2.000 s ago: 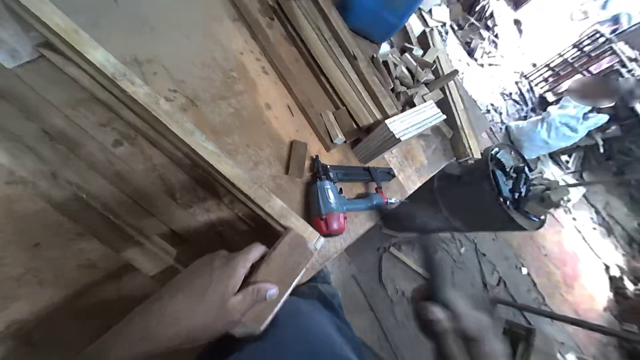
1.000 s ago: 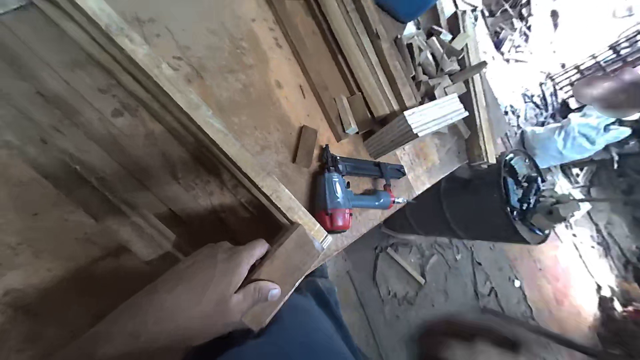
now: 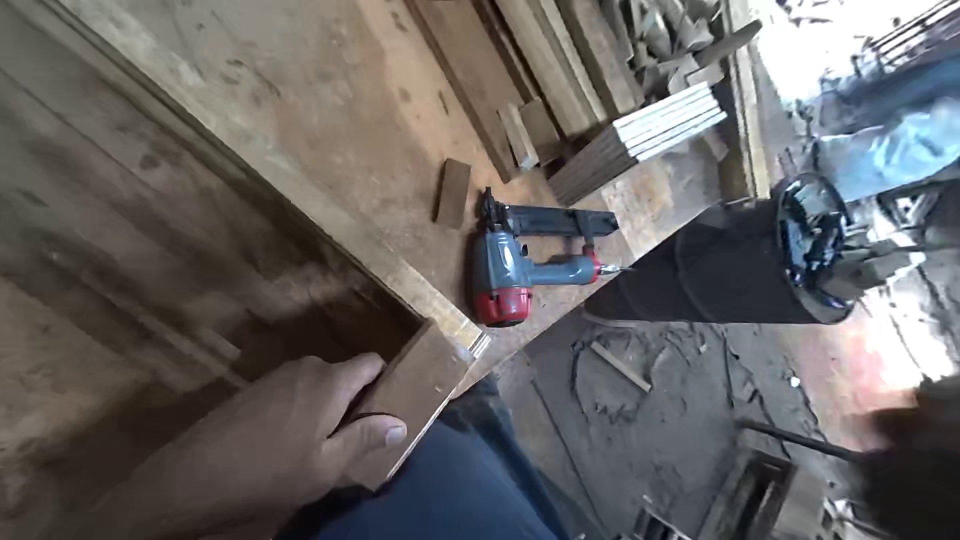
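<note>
My left hand [image 3: 300, 442] grips a short flat wooden piece [image 3: 420, 375], thumb on its near side, at the end of a long wooden strip [image 3: 352, 240]. The piece meets the strip at a corner, by the edge of the wooden work surface. A blue-grey and red pneumatic stapler or nailer [image 3: 506, 274] lies on the surface just beyond that corner, with a small wooden block [image 3: 453, 193] beside its nose. A dark, blurred shape at the lower right edge may be my right hand; its fingers and anything in them cannot be made out.
Stacked boards [image 3: 555, 67], layered wooden pieces [image 3: 637, 142] and offcuts [image 3: 675, 45] lie at the surface's far side. A black drum [image 3: 705, 262] stands by its edge. Scraps and a dark rod [image 3: 799, 440] lie on the floor. Part of a person in light blue clothing [image 3: 892, 154] shows at upper right.
The blurred right hand, low in the middle right two seconds before, has left that place. My left hand keeps its hold on the wooden piece. The stapler or nailer stays on the surface.
</note>
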